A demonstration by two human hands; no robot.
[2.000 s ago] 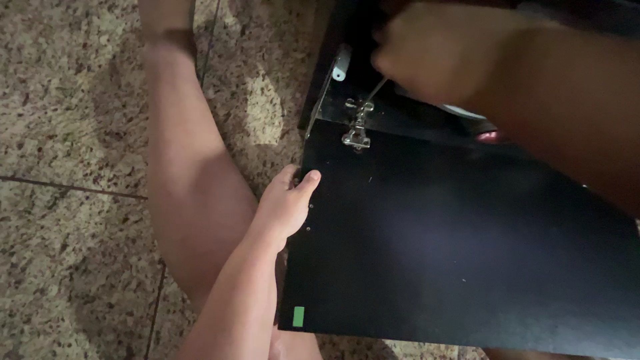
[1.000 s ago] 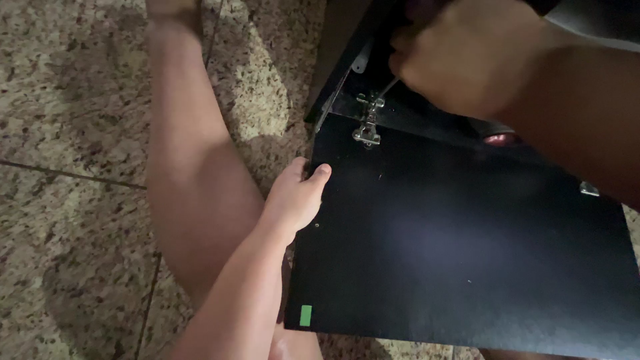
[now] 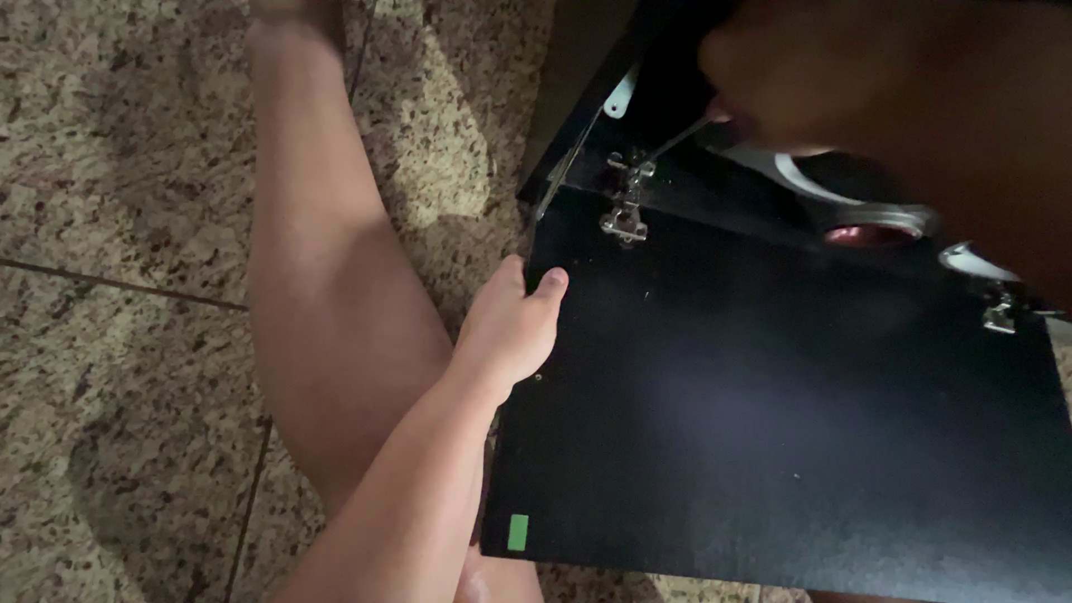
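Note:
My left hand grips the left edge of a black cabinet door, its thumb on the inner face. A metal hinge joins the door to the dark cabinet at the upper left, and a second hinge shows at the right. My right hand, dim and blurred at the top right, is shut on a tool with a thin metal shaft. The shaft's tip meets the left hinge. Its handle is hidden in my fist. A green sticker marks the door's lower left corner.
Inside the cabinet are a white-ended bracket and round metal items, one with a reddish inside. My bare leg stretches along the left of the door, over a speckled stone tile floor.
The view has shifted somewhat. My left hand stays on the door's edge, and my right hand stays above the left hinge with the tool.

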